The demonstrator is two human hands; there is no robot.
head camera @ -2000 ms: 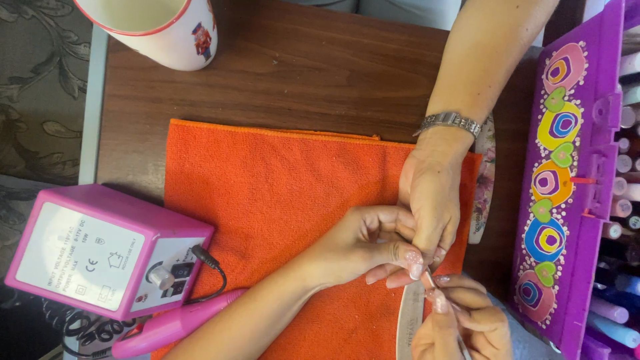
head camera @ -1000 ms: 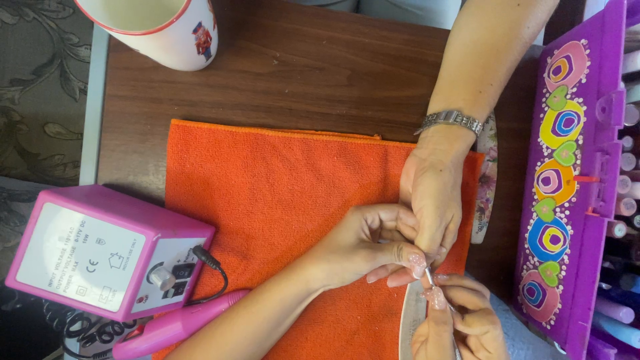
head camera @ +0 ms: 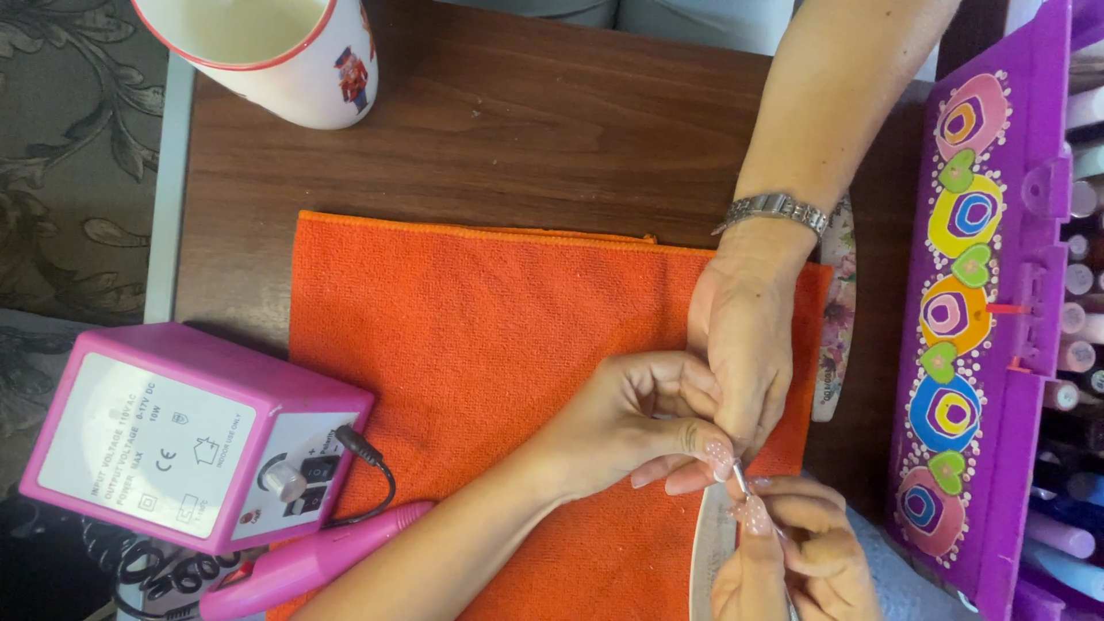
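Observation:
My left hand (head camera: 660,431) holds a fingertip of the other person's hand (head camera: 755,319), which reaches in from the top right with a metal-band watch (head camera: 776,210) on the wrist. Pinched in my right hand (head camera: 793,552) is a slim metal manicure tool (head camera: 740,476), its tip at the nail of that held finger. Under the hands lies an orange microfiber cloth (head camera: 466,345). A pale nail file (head camera: 709,552) lies beneath the fingers, partly covered by my right hand.
A pink nail drill control box (head camera: 198,431) stands at the left, its pink handpiece (head camera: 319,561) beside it. A white mug (head camera: 293,69) is at the top left. A floral nail file (head camera: 837,319) lies right of the wrist. At the right is a purple case (head camera: 975,310) with many small bottles.

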